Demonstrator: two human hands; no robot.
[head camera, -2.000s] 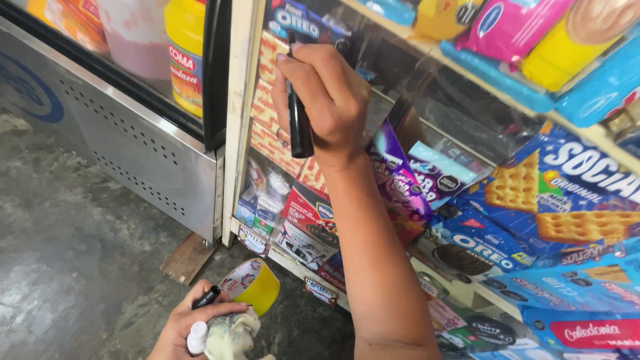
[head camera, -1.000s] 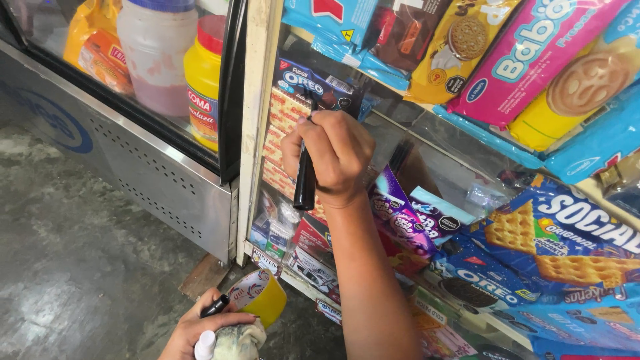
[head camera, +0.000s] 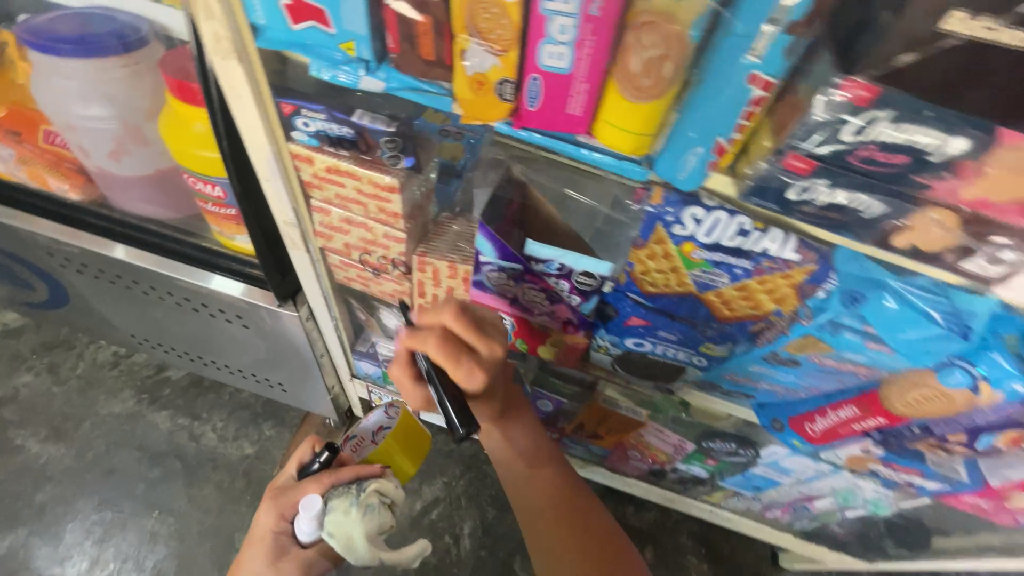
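My right hand grips a black marker, its tip up against or just in front of the clear pane of the snack cabinet. Dark handwriting shows above the marker, over the brick-patterned boxes. Low on the left, my left hand holds several things together: a yellow roll of adhesive tape, a black marker cap, a small bottle with a white cap and a crumpled whitish cloth. Whether the marker touches the pane, I cannot tell.
Biscuit packs fill the cabinet, among them an Oreo pack and blue cracker packaging. Hanging packs line the upper shelf. A pale frame post separates it from a metal refrigerated case holding jars. Below is the concrete floor.
My right hand has moved down from in front of the Oreo pack to below the brick-patterned boxes, still with the marker. The left hand keeps its hold. The view has shifted.
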